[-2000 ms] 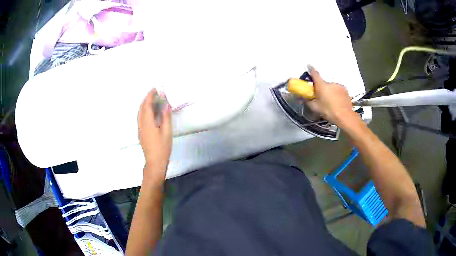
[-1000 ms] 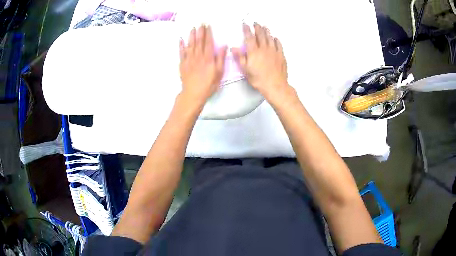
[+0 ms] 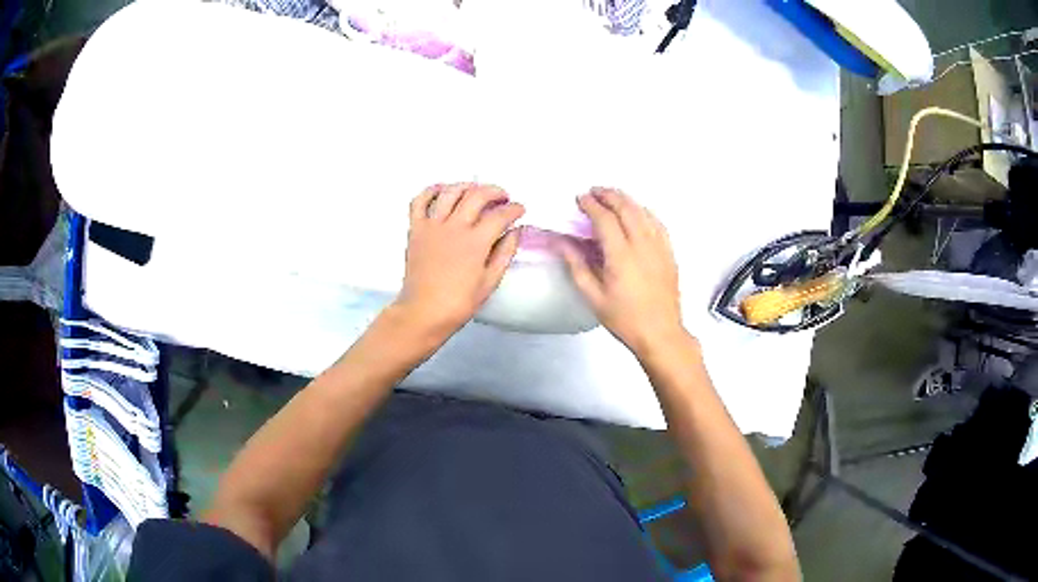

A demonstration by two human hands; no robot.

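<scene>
The pink garment (image 3: 541,244) lies over the rounded end of the padded board (image 3: 541,301); much of it washes out to near white. My left hand (image 3: 455,262) holds its left side, fingers curled and thumb at the pink edge. My right hand (image 3: 632,273) holds its right side the same way. A short pink band shows between my thumbs; the cloth under my fingers is hidden. The steam iron (image 3: 785,298) is parked at the right of the table, wooden handle up, touched by neither hand.
A crumpled pink and checked pile (image 3: 415,43) lies behind the board. A small black item (image 3: 676,23) is at the back. A second board with a blue underside (image 3: 837,40) is back right. White hangers (image 3: 108,398) hang at left. A hose (image 3: 956,287) runs right from the iron.
My right hand let go of the iron, which now stands parked at right. Both hands came to the pink garment; their flat, spread fingers have since curled around its edge.
</scene>
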